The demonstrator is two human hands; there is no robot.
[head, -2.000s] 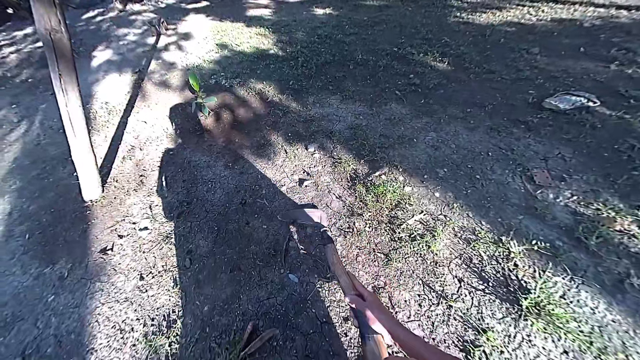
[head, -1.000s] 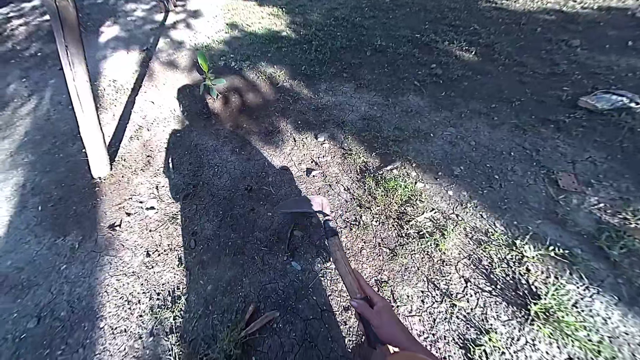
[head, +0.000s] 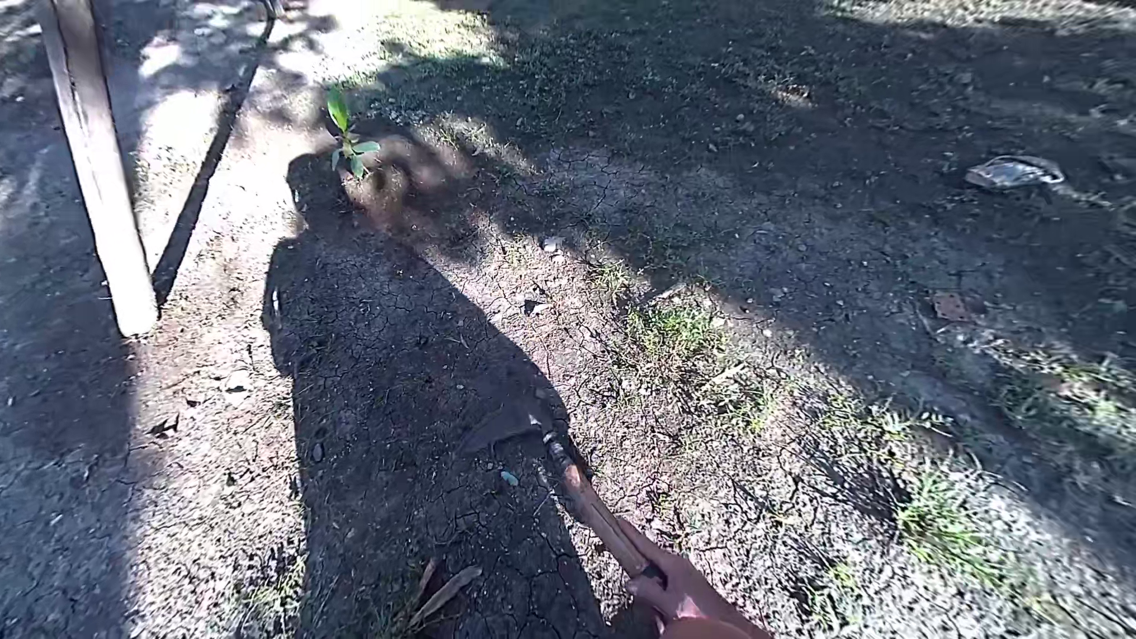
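Observation:
My right hand [head: 670,587] is closed around the wooden handle of a hoe [head: 599,519] near the bottom centre. The handle slants up and left to a dark metal blade [head: 504,426], which points left over the shaded, cracked soil. Whether the blade touches the ground cannot be told. A blurred orange-brown shape, partly cut off, lies at the bottom edge beside my wrist. My left hand is not seen. Farther forward, a small green-leaved seedling [head: 351,142] stands in a patch of brown soil.
A wooden post [head: 102,177] stands at the left, casting a thin shadow. Grass tufts [head: 674,333] grow right of the hoe, with another tuft [head: 945,524] at lower right. A crumpled pale wrapper-like object [head: 1013,172] lies at the far right. Dry leaves [head: 444,596] lie near the bottom.
The view has shifted slightly. The hoe's blade has moved a little nearer to me over the soil, still held in my right hand.

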